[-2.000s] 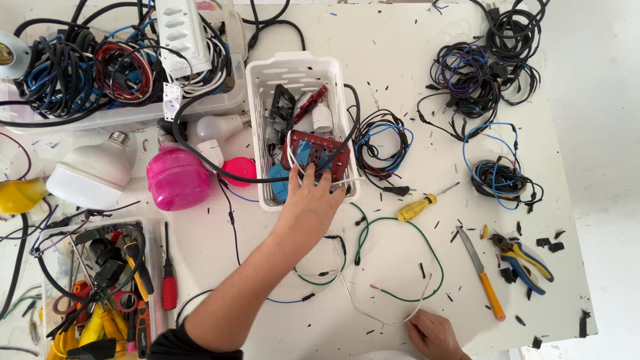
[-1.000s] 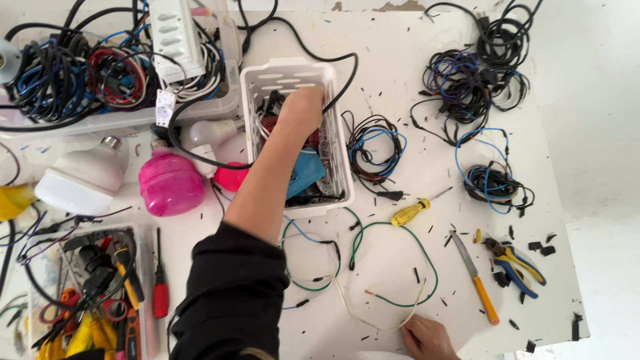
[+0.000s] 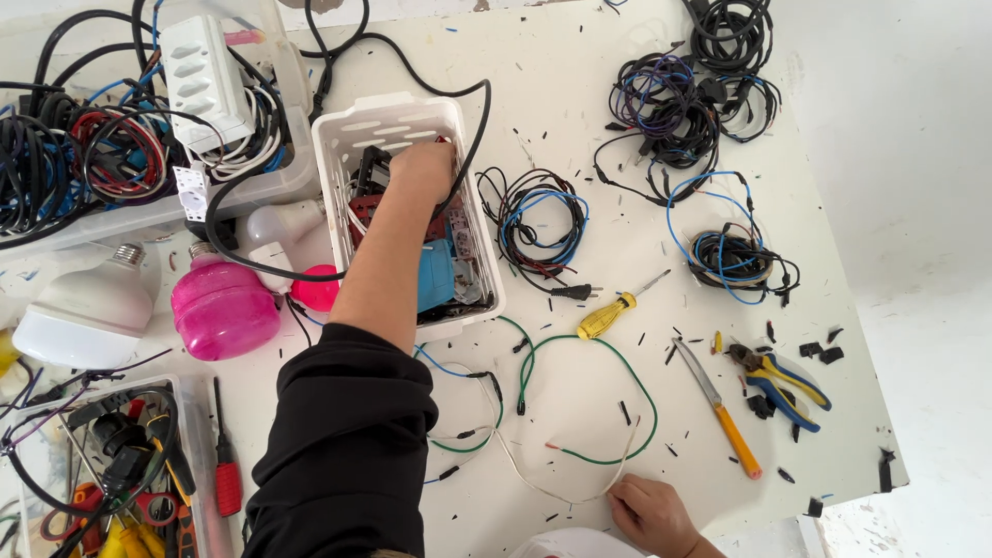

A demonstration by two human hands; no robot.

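My left hand (image 3: 423, 172) reaches into the white plastic basket (image 3: 482, 310), near its far right corner; its fingers are hidden among the parts. Around it lie a black part (image 3: 372, 172), a blue plastic box (image 3: 435, 275) and clear plastic pieces. A black cable (image 3: 487, 116) loops over the basket. My right hand (image 3: 652, 511) rests at the table's near edge, its curled fingertips on a thin white wire (image 3: 542, 490). A green wire (image 3: 656, 411) curves just beyond it.
A yellow screwdriver (image 3: 608, 314), an orange-handled knife (image 3: 728, 426) and pliers (image 3: 783, 387) lie at right among scraps. Coiled cables (image 3: 542, 225) sit beyond. At left are a pink bulb (image 3: 225, 306), a white bulb (image 3: 93, 310), a tool bin (image 3: 182, 395) and a cable bin (image 3: 298, 132) with a power strip (image 3: 203, 85).
My left hand has moved from the basket's near side, on a red part, to its far right corner. My right hand has stayed by the white wire.
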